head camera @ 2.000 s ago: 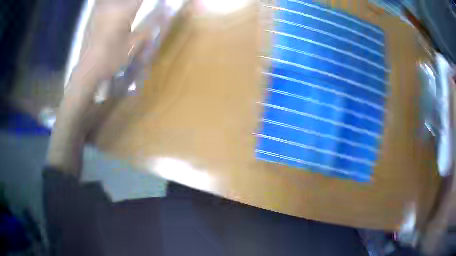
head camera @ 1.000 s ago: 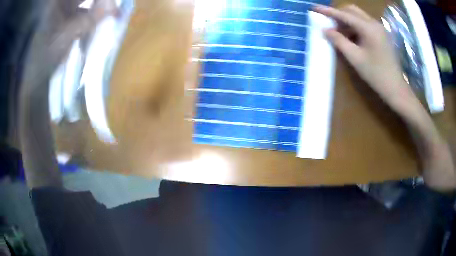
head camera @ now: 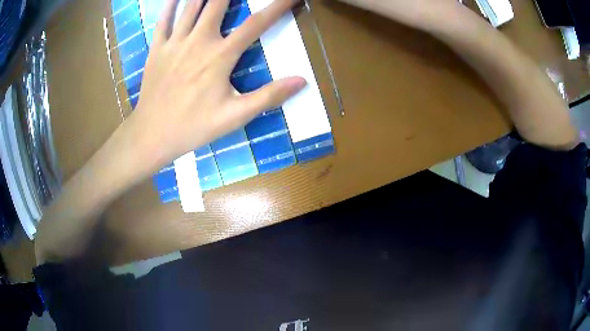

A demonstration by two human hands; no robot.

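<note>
The blue solar cell panel [head camera: 274,145] lies on the brown tabletop at upper left of centre. My left hand [head camera: 194,81] is spread flat over it, fingers apart. One white strip [head camera: 303,106] lies along the panel's right side, with my thumb and index finger on it. Another white strip [head camera: 189,187] runs under my hand and pokes past the panel's near edge. A thin silver ribbon [head camera: 112,68] lies just outside the left side, and another [head camera: 328,68] outside the right. My right forearm reaches to the top edge; the hand is cut off there.
At the far left lie a bundle of thin silver ribbons [head camera: 39,116] and a stack of white strips [head camera: 18,168]. A white piece [head camera: 497,10] and a dark object [head camera: 555,11] are at the top right. The table's near edge [head camera: 336,202] runs in front of my body.
My left hand has come from the left-hand strips onto the panel. My right hand, earlier at the white strip, has gone past the top edge. The view has swung, and a second white strip shows.
</note>
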